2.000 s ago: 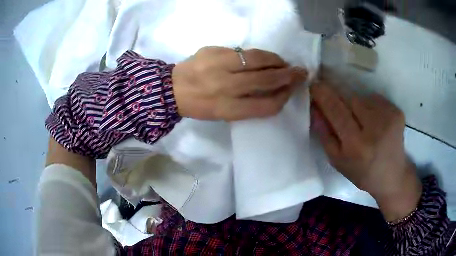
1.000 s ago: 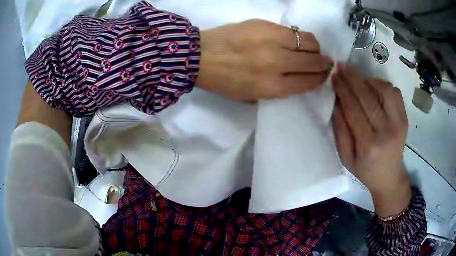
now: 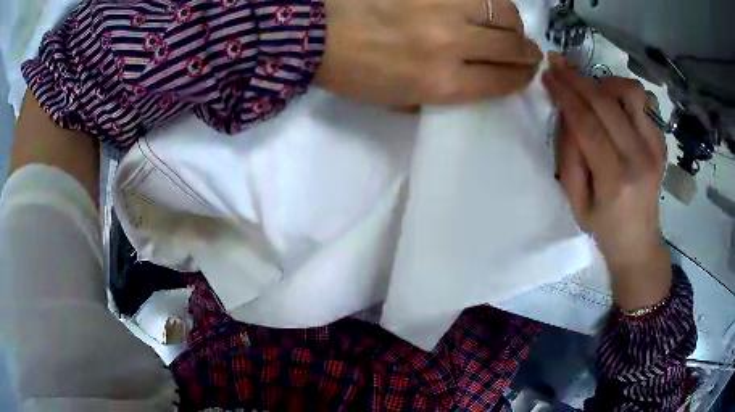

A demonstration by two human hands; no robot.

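Observation:
A large white garment (image 3: 330,177) with dark double stitch lines at its left lies under my hands and hangs over my lap. A smooth white flap (image 3: 483,217) hangs from my fingertips. My left hand (image 3: 427,52), cut off by the top edge, pinches the cloth edge with its fingertips. My right hand (image 3: 612,153) pinches the same edge (image 3: 545,64) from the right, fingertips beside the left ones. The presser foot area (image 3: 568,28) is just up and right of the fingertips; the needle cannot be made out.
The pale sewing machine bed (image 3: 693,233) is at the right, with the dark machine head (image 3: 677,40) above it. Dark metal parts (image 3: 691,145) stand right of my right hand. A white piece (image 3: 161,318) lies at lower left. The plaid apron (image 3: 282,362) is below.
Both hands and the cloth edge appear higher in view, close beside the machine's metal parts. The flap now spreads wider with a pointed lower corner, and stitched cloth shows under its right side.

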